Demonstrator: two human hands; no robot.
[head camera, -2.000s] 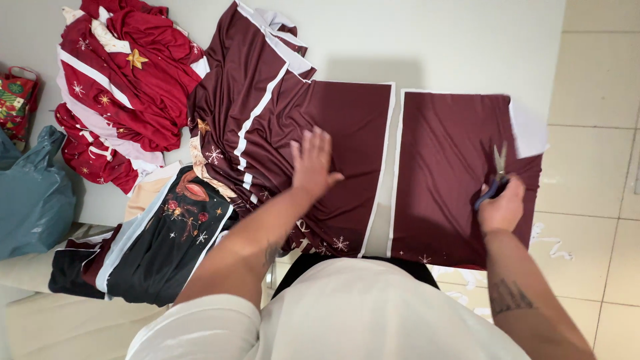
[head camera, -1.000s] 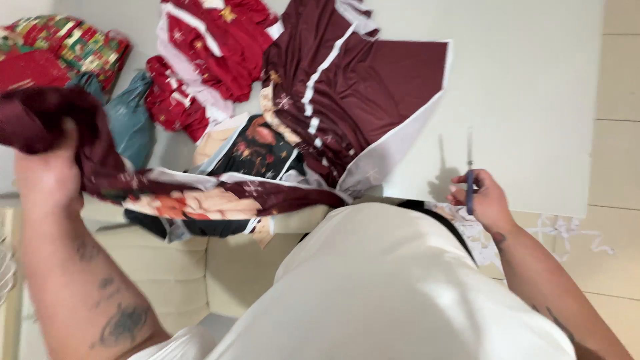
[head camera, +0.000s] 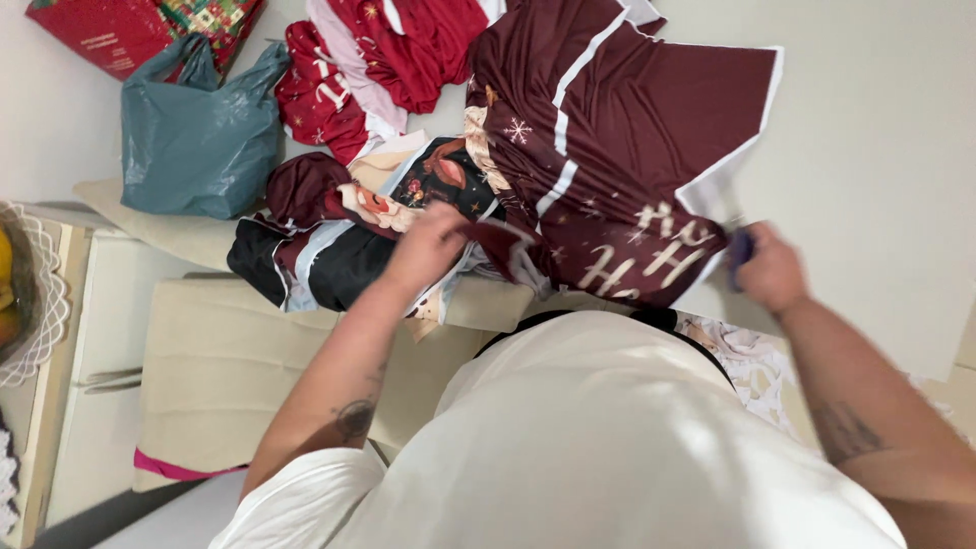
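Maroon printed fabric [head camera: 648, 114] with white edges and snowflakes lies spread over the pale table. My right hand [head camera: 770, 267] holds scissors [head camera: 740, 258] by their dark blue handles at the fabric's lower right edge; the blades are blurred. My left hand [head camera: 431, 244] is blurred over the fabric's left part, beside a printed bearded figure; whether its fingers grip cloth cannot be told. Beneath and left of that hand lies folded black printed fabric [head camera: 351, 267] with pale blue edging. Red printed fabric [head camera: 419, 53] is heaped behind it.
A blue-grey plastic bag [head camera: 202, 137] stands at the left, before a red patterned bag [head camera: 107, 34]. Beige cushioned seats [head camera: 229, 358] are below the table's left side. White fabric scraps [head camera: 747, 358] lie on the floor, right of my body. A lace-edged mat [head camera: 49, 297] is far left.
My left hand has come back right from the far left, where it held up maroon fabric. That piece now lies over the black fabric. The scissors have moved to the maroon fabric's edge.
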